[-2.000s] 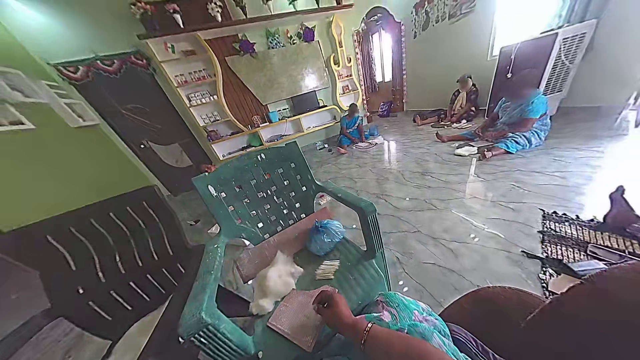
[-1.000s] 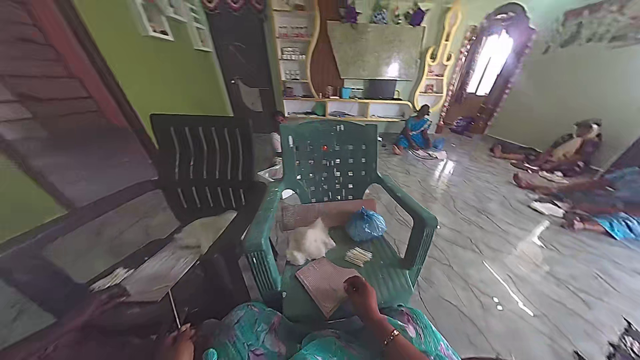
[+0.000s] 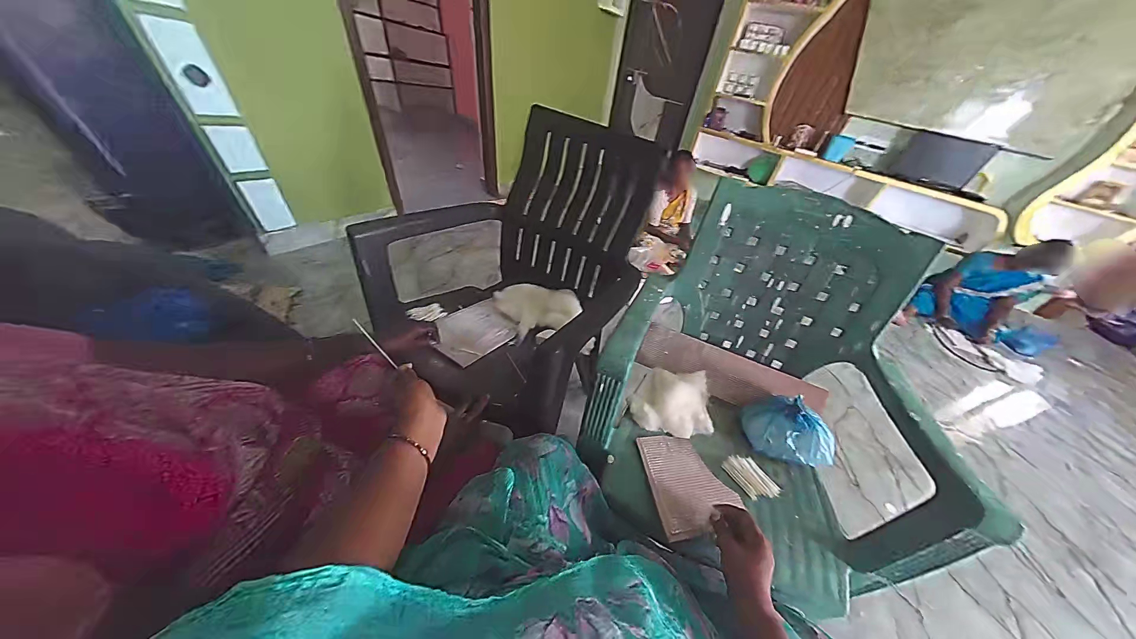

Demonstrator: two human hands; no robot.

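Observation:
My left hand (image 3: 419, 410), with a bracelet on its wrist, pinches a thin pale stick (image 3: 374, 343) that points up and to the left. My right hand (image 3: 744, 543) is at the lower right corner of a ribbed, brownish board (image 3: 682, 486) on the green plastic chair (image 3: 803, 524); whether its fingers grip the board is unclear. Behind the board lies a tuft of white cotton (image 3: 672, 403). Right of the board is a small pile of white cotton wicks (image 3: 751, 477), near a knotted blue plastic bag (image 3: 788, 429). A longer ribbed board (image 3: 728, 366) rests along the chair's back.
Close on my left, a person in pink clothing (image 3: 177, 444) reaches toward a black plastic chair (image 3: 581, 209), which bears another board (image 3: 475, 333), cotton (image 3: 537, 307) and wicks (image 3: 426, 312). Other people sit on the floor beyond. The green chair's armrest (image 3: 967, 510) rises at right.
The view has swung left, bringing the neighbouring person and black chair into fuller view. My right hand remains by the board's corner. The board, cotton, wicks and blue bag keep their places on the chair.

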